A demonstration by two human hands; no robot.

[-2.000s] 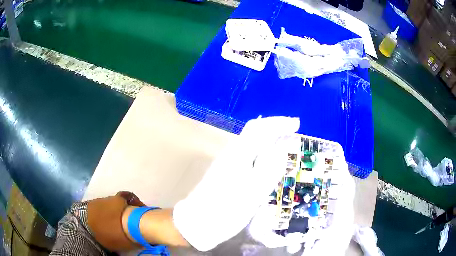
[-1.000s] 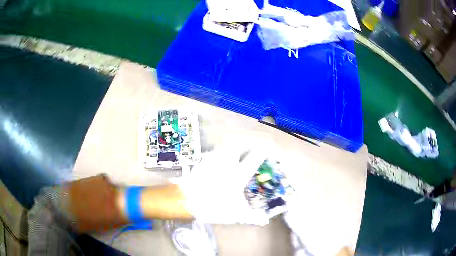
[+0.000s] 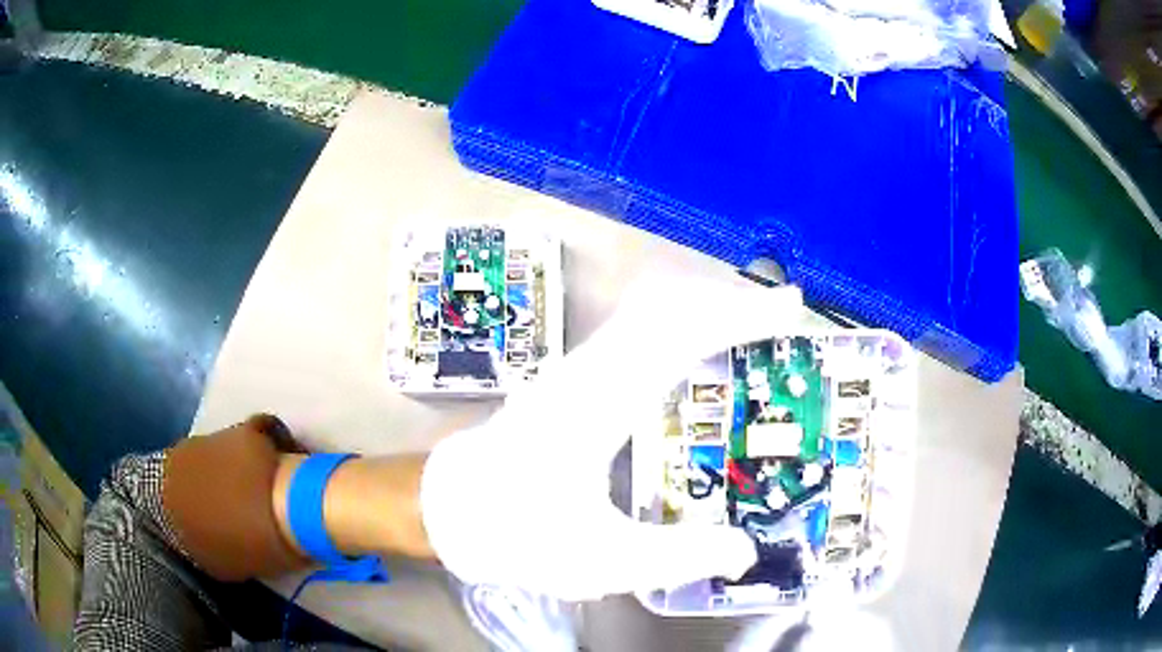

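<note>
My left hand (image 3: 561, 471), in a white glove, grips the left side of an open white socket housing (image 3: 902, 471), with the thumb over its lower end near a black block (image 3: 780, 560). Inside are a green circuit board (image 3: 796, 395), thin wires and metal contact strips down both sides. A second open housing (image 3: 551, 318) with a similar board lies on the beige board to the left. A blurred white shape at the bottom edge below the held housing may be my right glove or the cord; I cannot tell.
A blue sheet stack (image 3: 714, 153) stands behind on the beige board (image 3: 306, 293). A cut-off white housing (image 3: 688, 15) and clear plastic bag (image 3: 867, 32) lie on it. A white coiled cord (image 3: 516, 618) lies under my left wrist. Another bag (image 3: 1083, 325) is at right.
A second ago my left hand was at a tilted, blurred unit; now that housing is squarely facing the camera in its grip. The other housing, seen on the board since then, stays there. The view has shifted.
</note>
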